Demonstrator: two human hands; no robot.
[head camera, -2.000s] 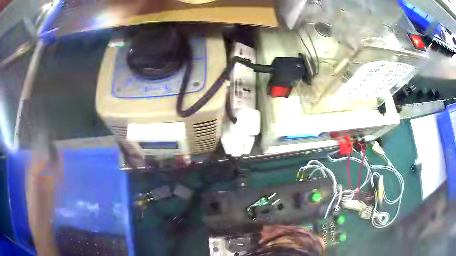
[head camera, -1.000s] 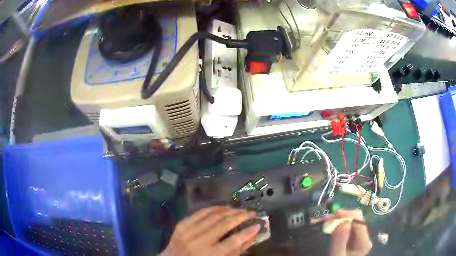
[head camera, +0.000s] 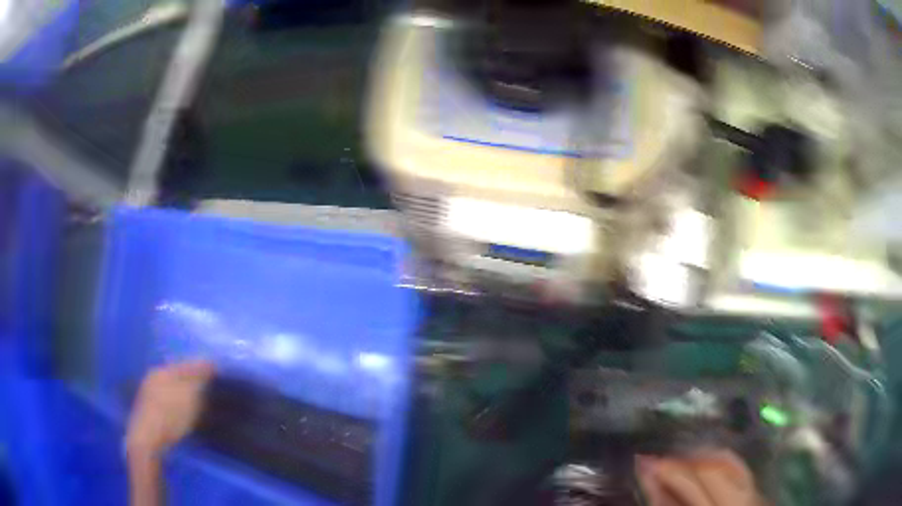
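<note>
The picture is blurred. My left hand (head camera: 170, 415) is inside the blue bin (head camera: 267, 257), at the left end of the dark units (head camera: 282, 435) lying in its bottom. Whether its fingers hold a unit cannot be told. My right hand (head camera: 702, 479) is at the bottom edge, partly cut off, in front of the dark test fixture (head camera: 633, 395). Its fingers are bent, and what they hold cannot be told. A green light (head camera: 774, 414) shows on the fixture. A pale socket (head camera: 579, 481) is to the left of my right hand.
The beige variac (head camera: 475, 163) stands behind the bin and fixture. White plugs (head camera: 673, 267) are right of it. A cream meter (head camera: 821, 267) with a red terminal (head camera: 836, 318) is at the right. A pale rail (head camera: 173, 99) and dark green conveyor (head camera: 277, 119) lie behind the bin.
The view has swung left, so the bin and instruments sit further right. My left hand has moved from the socket into the bin. My right hand stays by the fixture's front.
</note>
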